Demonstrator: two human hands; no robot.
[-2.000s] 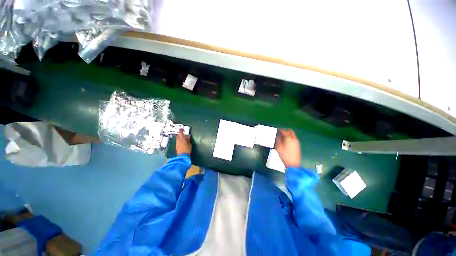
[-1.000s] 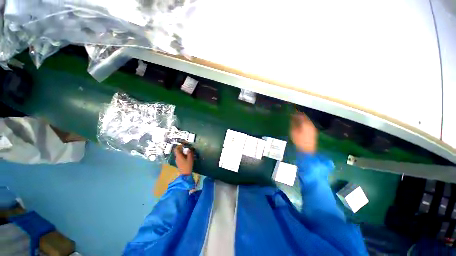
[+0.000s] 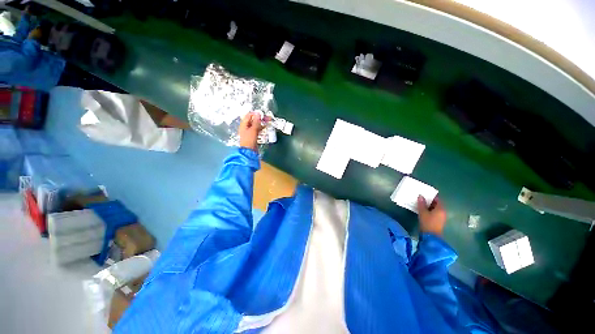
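Observation:
My left hand (image 3: 250, 130) is at the right end of a shiny clear bag (image 3: 225, 101), its fingers closed around something small among the white accessories (image 3: 282, 126); exactly what it grips is hard to tell. My right hand (image 3: 432, 216) has its fingertips on the lower right corner of a white leaflet (image 3: 411, 193) that lies on the green bench. Other white leaflets (image 3: 355, 142) lie overlapping in a row above and left of it.
Black boxes (image 3: 395, 67) stand along the bench's far side, some with a white piece on top. A leaflet stack (image 3: 515, 252) and small pale piece (image 3: 474, 221) lie at right, below a metal bar (image 3: 560, 205). Cardboard (image 3: 271, 184) sits at the bench edge. A person's blue sleeve (image 3: 29, 55) shows far left.
The view has swung, showing more floor at left and less shelf. My right hand has come back from the far side of the bench to the lower leaflet. My left hand stays by the bag.

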